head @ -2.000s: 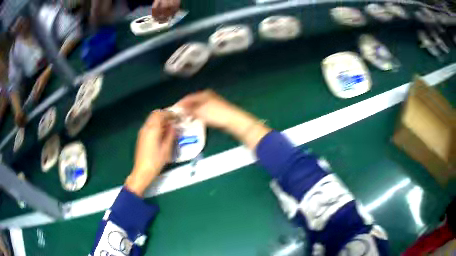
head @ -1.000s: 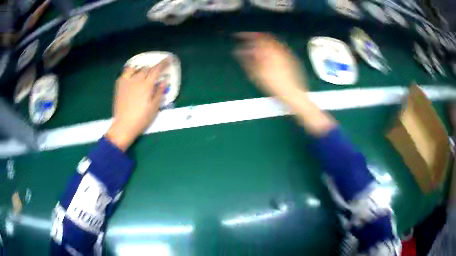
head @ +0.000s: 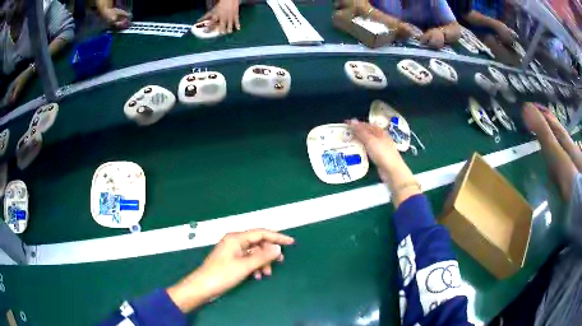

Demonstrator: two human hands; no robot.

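Note:
An off-white housing [head: 337, 154], open side up with a blue-and-white circuit board and a dark-blue bar, lies on the dark belt right of centre. My right hand [head: 381, 151] has its fingertips on the housing's upper right edge. My left hand [head: 246, 255] is over the green bench, index finger extended and thumb apart, with no housing in it. A similar housing [head: 118, 194] lies on the belt at left, a small pale disc [head: 134, 228] hanging out at its lower edge. Another open housing [head: 390, 125] lies just behind my right hand.
A white edge strip [head: 306, 218] separates belt and bench. An open cardboard box [head: 488, 216] stands at right. Face-up covers [head: 202, 87] line the far side. A blue bin [head: 92, 54] and other people's hands are across the line. Another person's arm [head: 555, 137] reaches in from the right.
The view has shifted. My left hand has let go of the left housing and moved back over the bench. My right hand has moved from the belt middle onto the right-hand housing.

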